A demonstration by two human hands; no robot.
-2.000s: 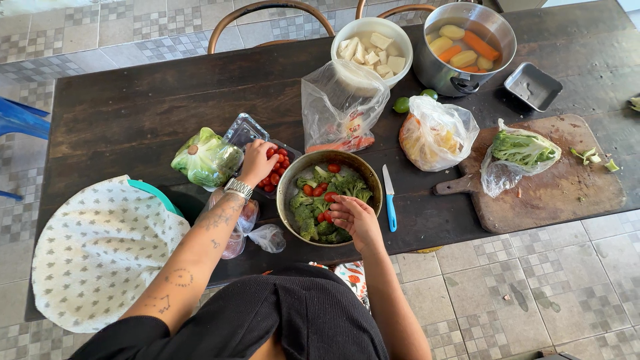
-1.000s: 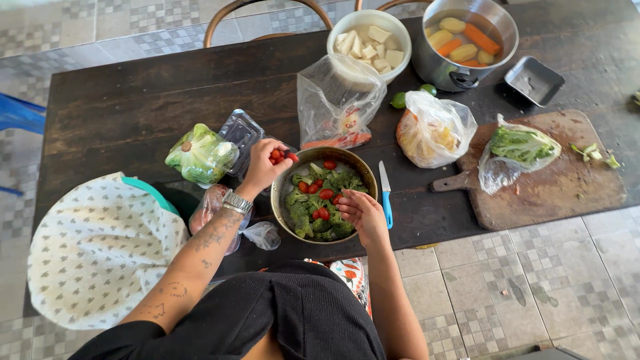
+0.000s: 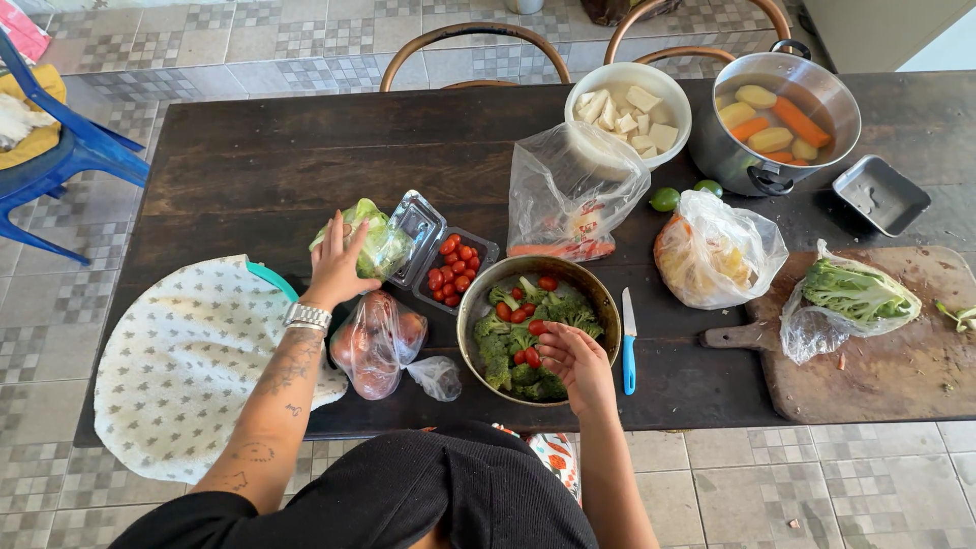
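Note:
My left hand [image 3: 341, 255] is spread with fingers apart against the plastic-wrapped lettuce [image 3: 375, 242]; whether it grips it, I cannot tell. Beside the lettuce, a clear clamshell box [image 3: 494, 250] stands with its lid up and holds cherry tomatoes [image 3: 455, 271]. My right hand [image 3: 577, 362] is over the right side of a round metal pot [image 3: 467, 343], its fingertips at a cherry tomato [image 3: 537, 327]. Broccoli florets [image 3: 492, 345] and several cherry tomatoes lie in the pot. A bag of red tomatoes [image 3: 379, 343] rests below my left hand.
Right of the pot lies a blue-handled knife [image 3: 629, 354]. Further right are a bag of yellowish food [image 3: 709, 252] and a wooden cutting board [image 3: 854, 385] with wrapped greens [image 3: 862, 293]. Behind stand a bowl of white chunks [image 3: 629, 114] and a pot of carrots and potatoes [image 3: 785, 122]. A patterned cloth [image 3: 206, 374] lies left.
My left hand was at the tomato box, then held cherry tomatoes near the pot's rim; now it is further left at the lettuce. My right hand has stayed over the pot.

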